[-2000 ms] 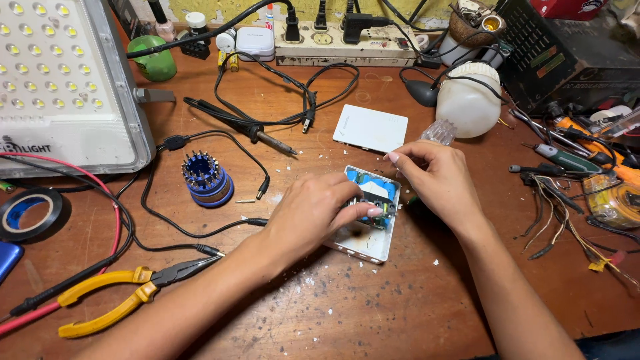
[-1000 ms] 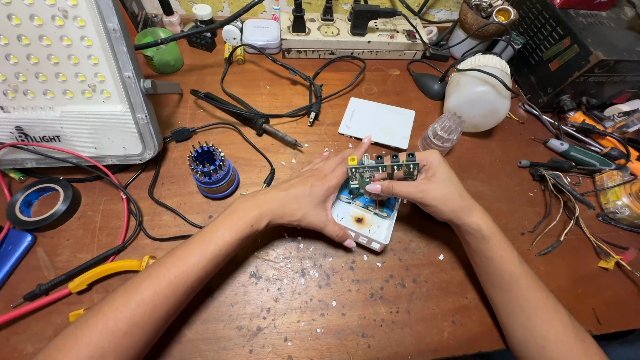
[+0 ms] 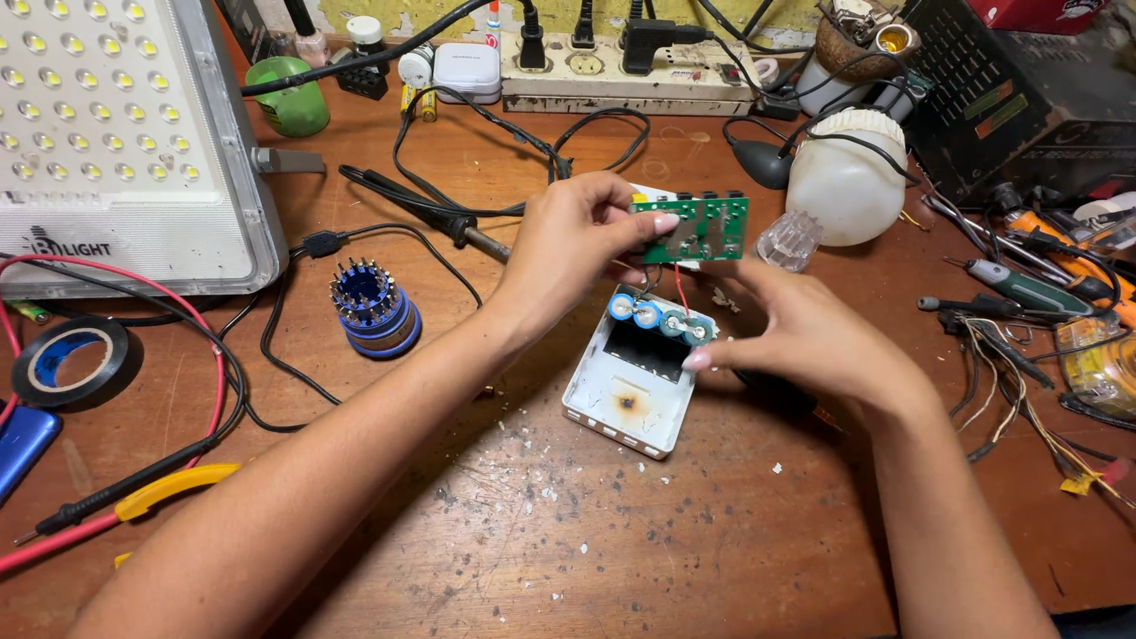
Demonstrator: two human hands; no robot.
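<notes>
My left hand (image 3: 590, 235) pinches the left end of a green circuit board (image 3: 710, 229), its soldered side toward me, above an open white plastic case (image 3: 581, 382). Red and dark wires run from the board down to a row of blue-wrapped cylindrical battery cells (image 3: 658, 318) at the case's far end. A brown scorch mark shows on the case floor. My right hand (image 3: 799, 342) touches the case's right edge by the cells, thumb and fingers apart. A white cover (image 3: 657, 191) lies partly hidden behind the board.
Left are an LED floodlight (image 3: 115, 231), black tape (image 3: 75, 362), a blue bit holder (image 3: 377, 315) and a soldering iron (image 3: 444, 217). A power strip (image 3: 568, 84) stands behind. An LED bulb (image 3: 848, 182), a green-handled screwdriver (image 3: 1021, 288) and loose wires (image 3: 1003, 382) lie right.
The circuit board has been lifted and turned to show its soldered side, and is now in my left hand. My right hand has let go of it. The battery cells have come into view.
</notes>
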